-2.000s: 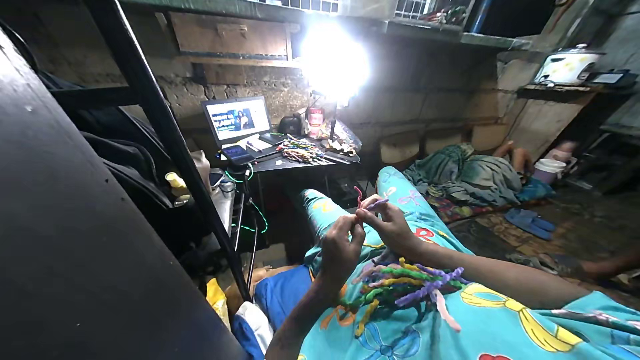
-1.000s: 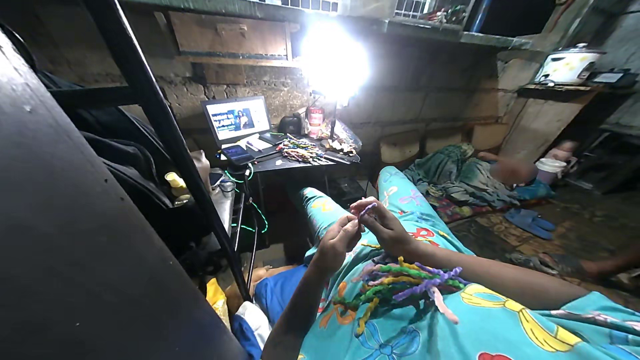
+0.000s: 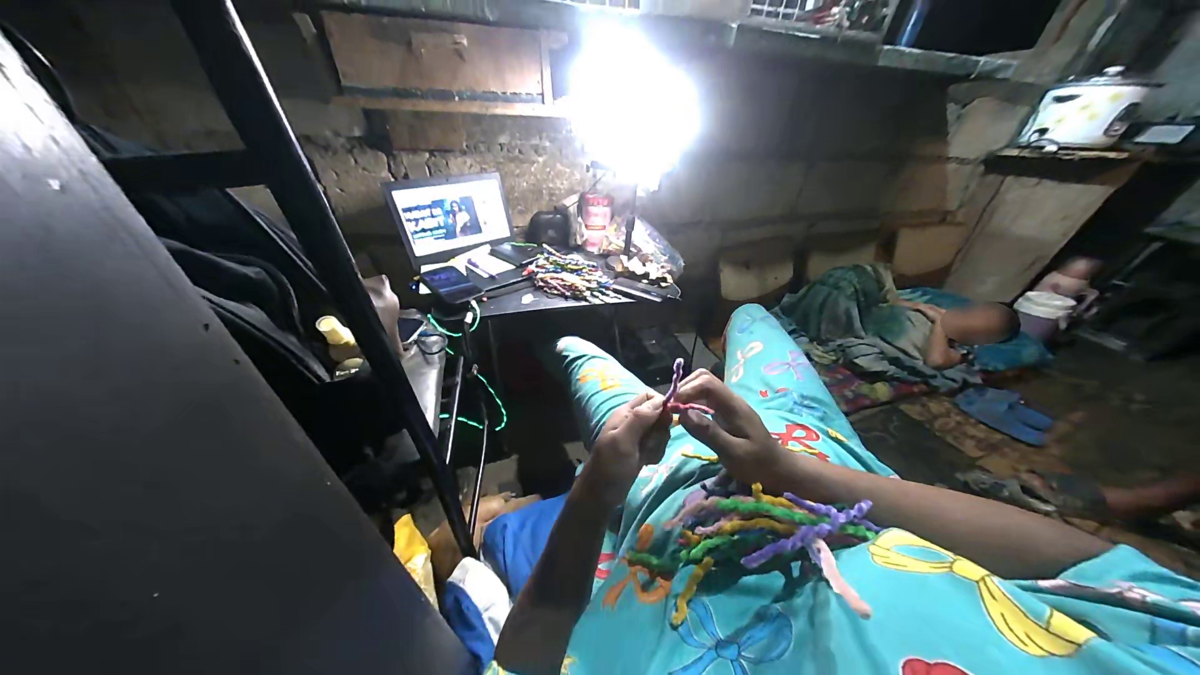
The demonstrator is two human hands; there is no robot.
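Observation:
Above my lap, my left hand pinches a purple and red fuzzy strand, which looks like twisted pipe cleaners. My right hand touches the same piece from the other side, its fingertips closed on or beside the red part. One purple end points up between the hands, and a red end lies across toward the right fingers. On the turquoise bow-print cloth over my lap rests a loose bundle of twisted fuzzy strands in green, yellow, purple and pink, just below my right forearm.
Ahead stands a small dark table with a laptop, a phone, a heap of multicoloured twisted strands and a bright lamp. A black metal frame rises at left. A person lies on the floor at right, near blue slippers.
Both hands stay close together over the lap while the fingers shift on the strand. The purple end now stands up and the red end lies sideways; two seconds ago a red end pointed up.

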